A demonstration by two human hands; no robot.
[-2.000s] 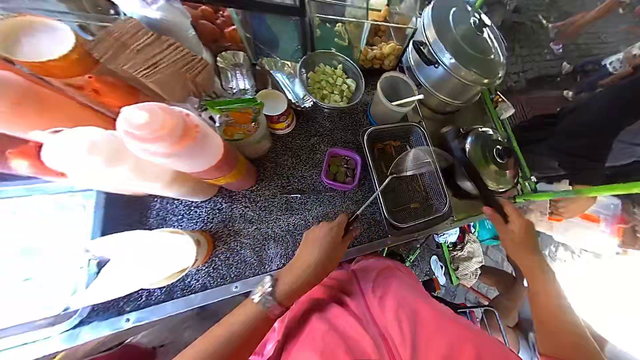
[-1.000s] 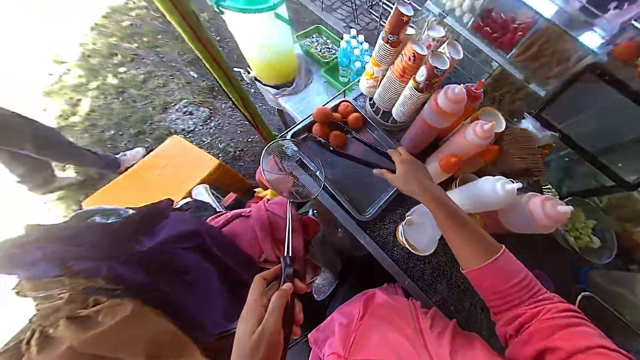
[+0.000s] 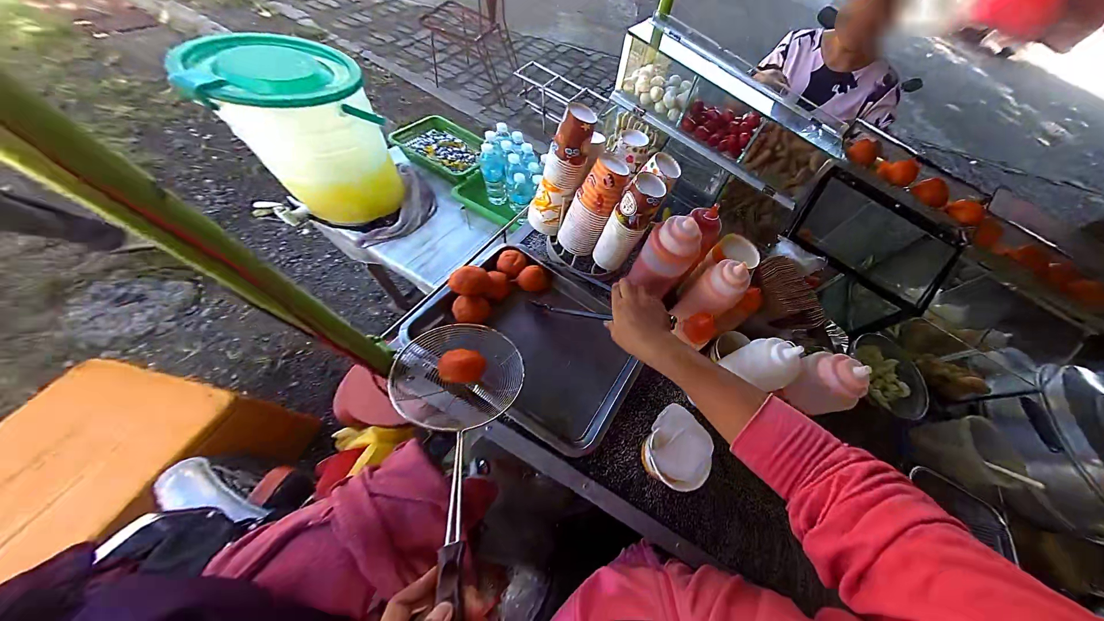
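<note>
My left hand (image 3: 435,597) grips the dark handle of a wire mesh skimmer (image 3: 455,377), whose round basket holds one orange ball of food (image 3: 461,366). The basket hangs over the near left corner of a metal tray (image 3: 561,371). Several more orange balls (image 3: 470,282) lie at the tray's far left end. My right hand (image 3: 640,323) is at the tray's right edge beside the sauce bottles; dark tongs (image 3: 569,311) reach from it into the tray, and its fingers are closed round their near end, partly hidden.
Squeeze bottles (image 3: 673,250) and stacks of paper cups (image 3: 595,203) stand behind the tray. A lined paper cup (image 3: 679,448) is on the speckled counter. A green pole (image 3: 198,233) slants at left before a drink bucket (image 3: 302,129). A person (image 3: 828,78) is beyond the glass case (image 3: 699,112).
The skimmer, empty one second ago, now holds an orange ball and is over the tray's near corner. The view has swung from the counter's other end since two seconds ago.
</note>
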